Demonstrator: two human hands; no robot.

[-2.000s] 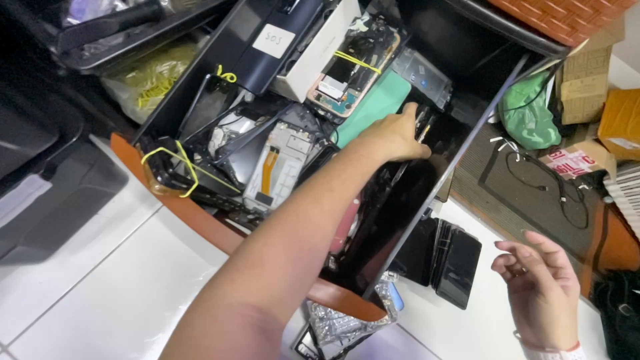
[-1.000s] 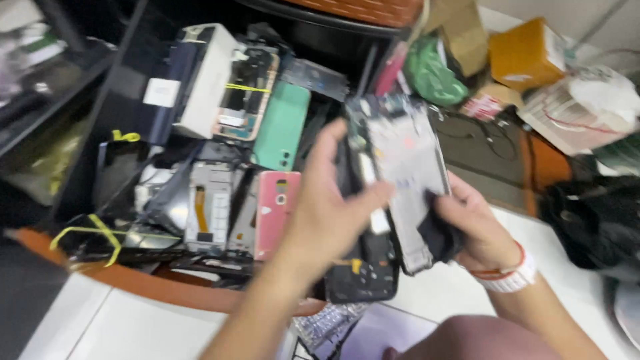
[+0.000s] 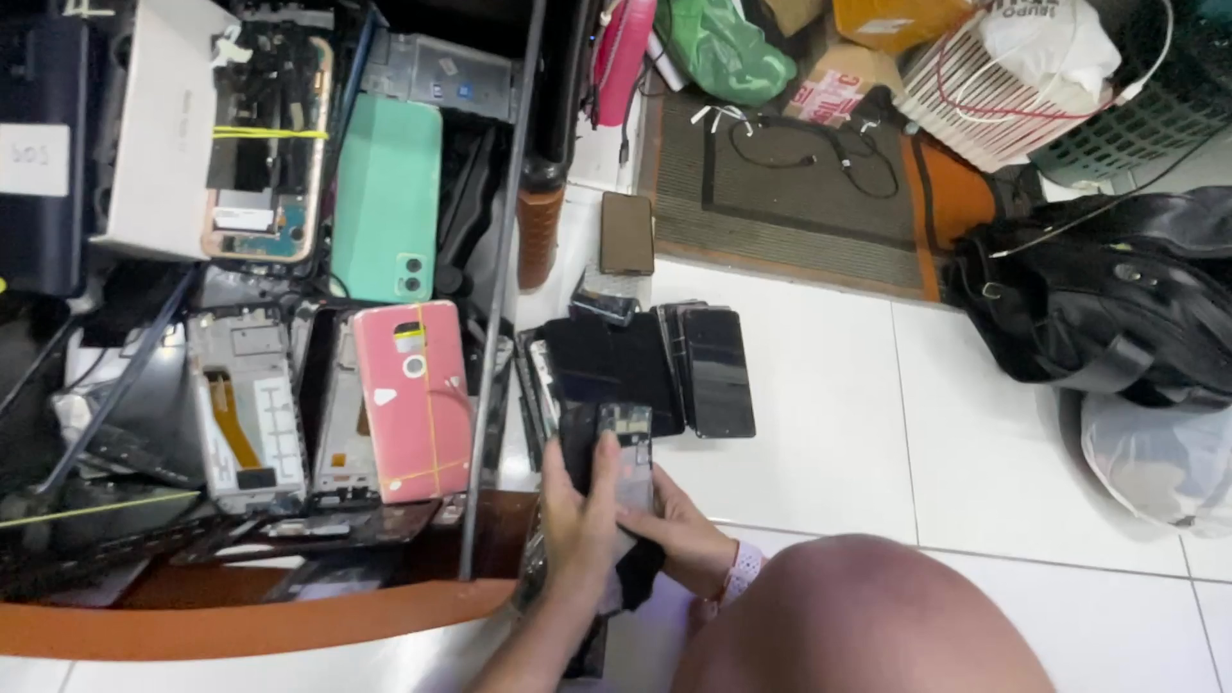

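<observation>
Low over the white tiled floor, my left hand (image 3: 577, 525) and my right hand (image 3: 688, 539) grip disassembled phone parts (image 3: 633, 462) between them, a dark piece beside a grey frame. Just beyond lie a black tablet-like panel (image 3: 616, 366) and a stack of dark phones (image 3: 720, 375). A drawer at the left holds a pink phone back with a yellow band (image 3: 416, 404), a green phone (image 3: 388, 197), an opened phone with a yellow tie (image 3: 269, 144) and a phone frame with an orange flex cable (image 3: 248, 414). The lower ends of the held parts are partly hidden.
The drawer's brown front edge (image 3: 241, 621) runs along the lower left. A small phone (image 3: 627, 234) lies near a grey-brown mat (image 3: 780, 192) with cables. Farther right are a green plastic bag (image 3: 727, 53), a white slatted basket (image 3: 1001, 91) and a black bag (image 3: 1107, 289). My knee (image 3: 866, 616) fills the lower middle.
My left hand was inside the drawer two seconds ago; one second ago both hands held phone parts up beside it. Now the hands and parts are lower, over the floor.
</observation>
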